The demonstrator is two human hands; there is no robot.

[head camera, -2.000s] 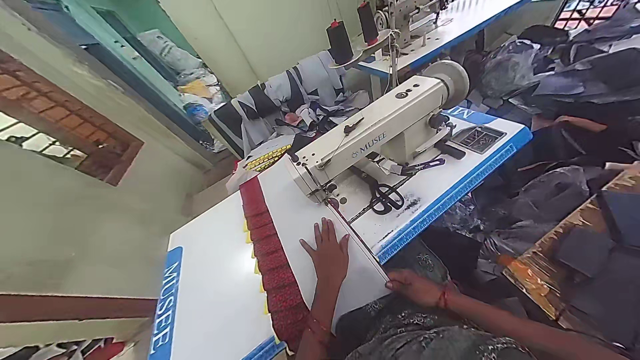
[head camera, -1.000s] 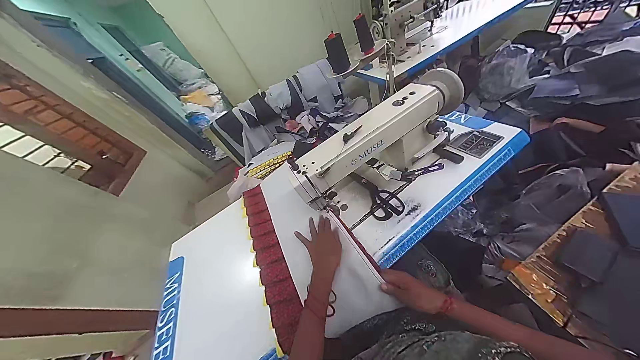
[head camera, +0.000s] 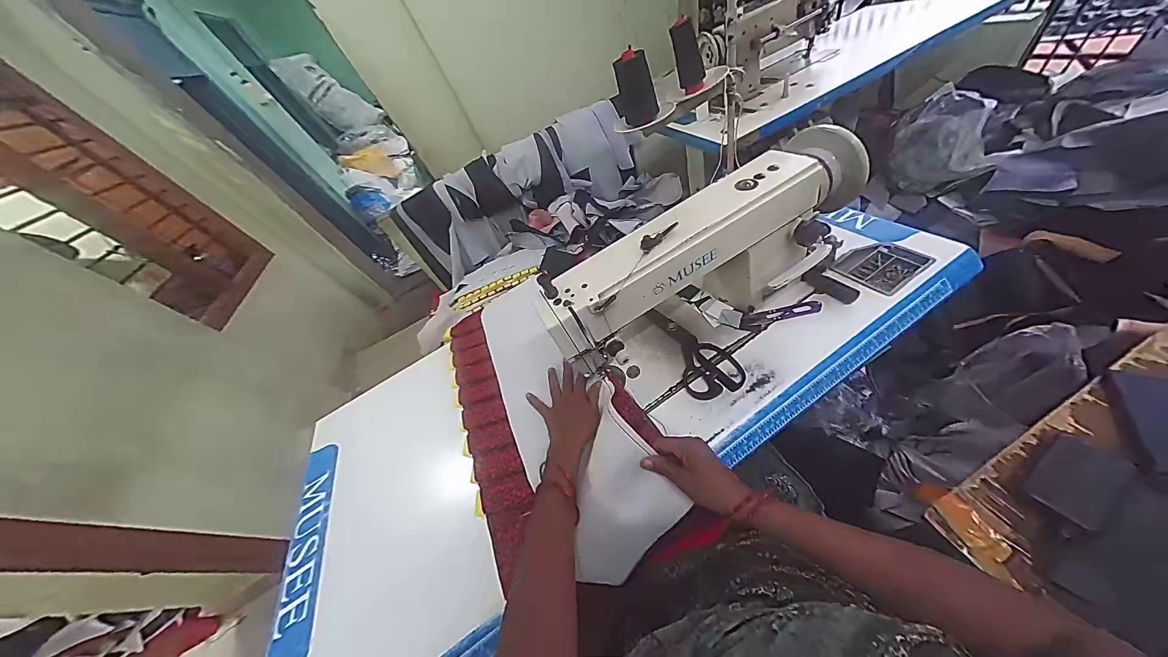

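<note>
A cream industrial sewing machine [head camera: 698, 242] stands on the white table [head camera: 392, 493]. White fabric [head camera: 630, 502] lies under its needle area, with a dark red strip [head camera: 632, 406] along the near edge and a pleated dark red band with yellow edging [head camera: 488, 420] at the left. My left hand [head camera: 570, 411] lies spread on the fabric, just left of the presser foot. With my right hand [head camera: 698, 470] I grip the edge of the red strip and white fabric. Black-handled scissors [head camera: 714, 370] lie beside the machine, near a purple-handled tool [head camera: 785, 313].
Two black thread cones [head camera: 636, 91] stand on a holder behind the machine. Cut cloth [head camera: 511, 192] hangs beyond it. At right are a heap of dark fabric and plastic [head camera: 967, 401] and a worn wooden board [head camera: 995, 497] bearing dark pieces. A shallow parts tray [head camera: 883, 267] is set in the tabletop.
The white fabric by my right hand has bent and its edge has lifted, showing more of the red strip. My right hand has moved closer to the machine's needle.
</note>
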